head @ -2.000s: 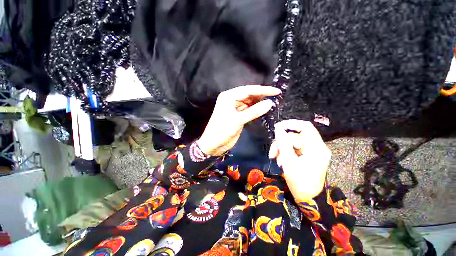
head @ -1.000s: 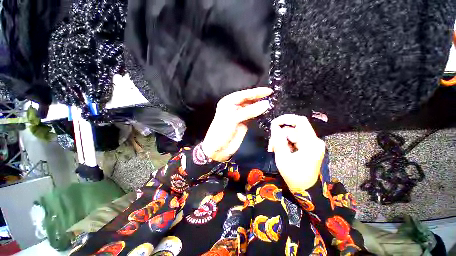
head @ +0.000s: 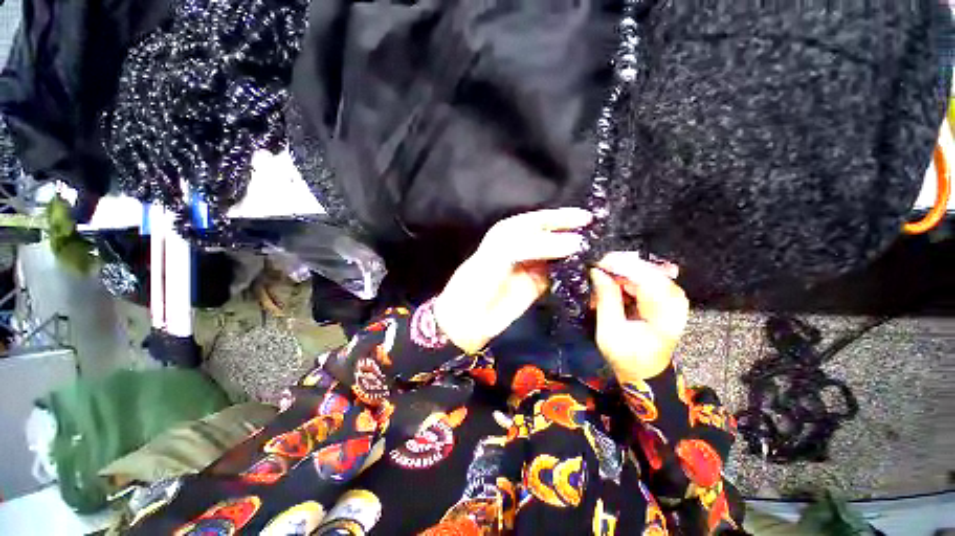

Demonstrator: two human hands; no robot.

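The dark nubby garment (head: 775, 136) lies spread at the upper right, with its smooth black lining (head: 461, 115) to the left. A narrow black trim with white glints (head: 605, 136) runs down between them. My left hand (head: 508, 274) pinches the trim and garment edge near their lower end. My right hand (head: 641, 314) is just right of the trim's lower end, thumb and forefinger together at the edge. A needle or thread between these fingertips cannot be made out.
A heap of glinting black trim (head: 199, 105) lies at the upper left. Orange scissor handles (head: 932, 194) show at the right edge. A clear plastic bag (head: 340, 264) hangs by the white table edge (head: 278, 186). A dark tangle (head: 796, 393) and green cloth (head: 131, 424) are on the floor.
My right hand has moved slightly down and right, its fingers now nearer the trim. The left hand still pinches the edge. The view has shifted, showing more of the orange handles.
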